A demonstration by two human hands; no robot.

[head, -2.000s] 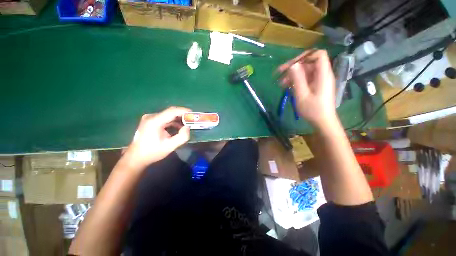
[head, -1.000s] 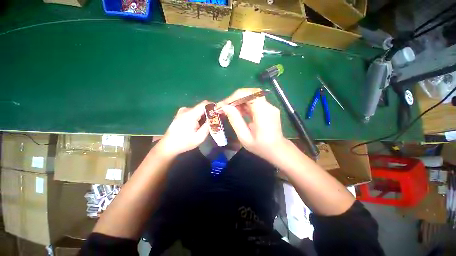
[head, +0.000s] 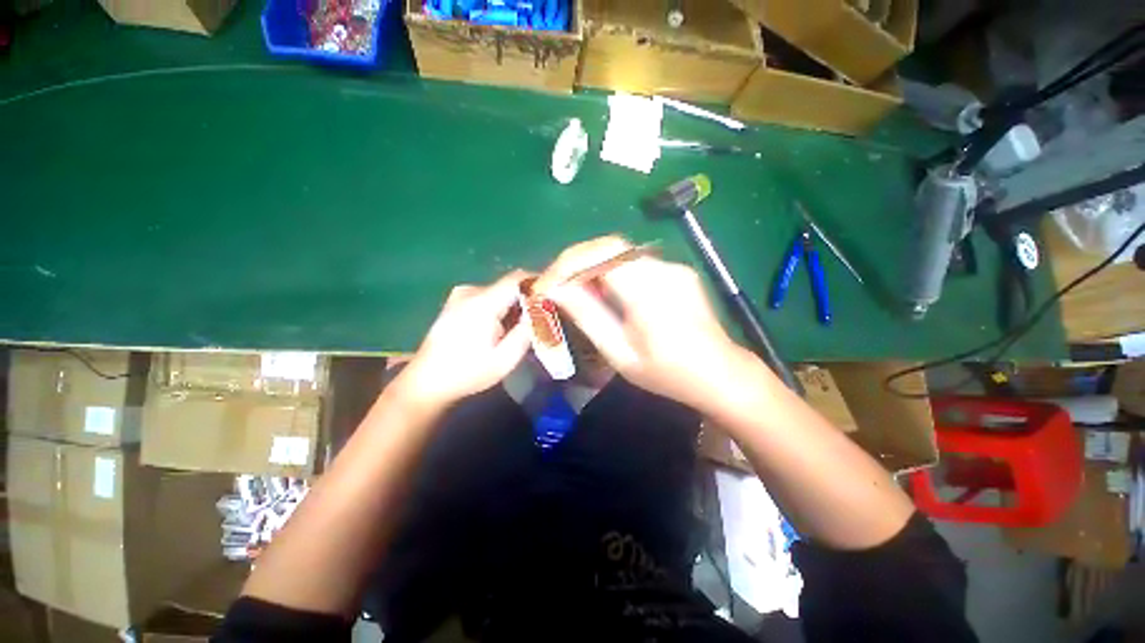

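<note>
A small white housing [head: 554, 359] with reddish-copper parts inside is held upright on edge near the bench's front edge. My left hand [head: 467, 342] grips it from the left. My right hand [head: 640, 308] is at its top right, fingertips at the opening, and holds a slim reddish-brown tool [head: 615, 261], perhaps tweezers. The tool's tip is hidden by my fingers. A mallet [head: 722, 258] with a dark and yellow-green head lies right of my hands.
Blue side cutters [head: 804, 271] and a thin pick [head: 831, 245] lie at right, beside a grey cylindrical tool [head: 935, 239]. A clear-white oval object [head: 569, 151], paper slip [head: 632, 131], blue parts bin [head: 324, 53] and cardboard box [head: 494, 57] are farther back. A red stool [head: 1005, 462] stands below right.
Two seconds ago my right hand was apart, over the cutters; it has come left to the housing. The housing has turned from lying sideways to pointing at me. Over the last second both hands barely moved.
</note>
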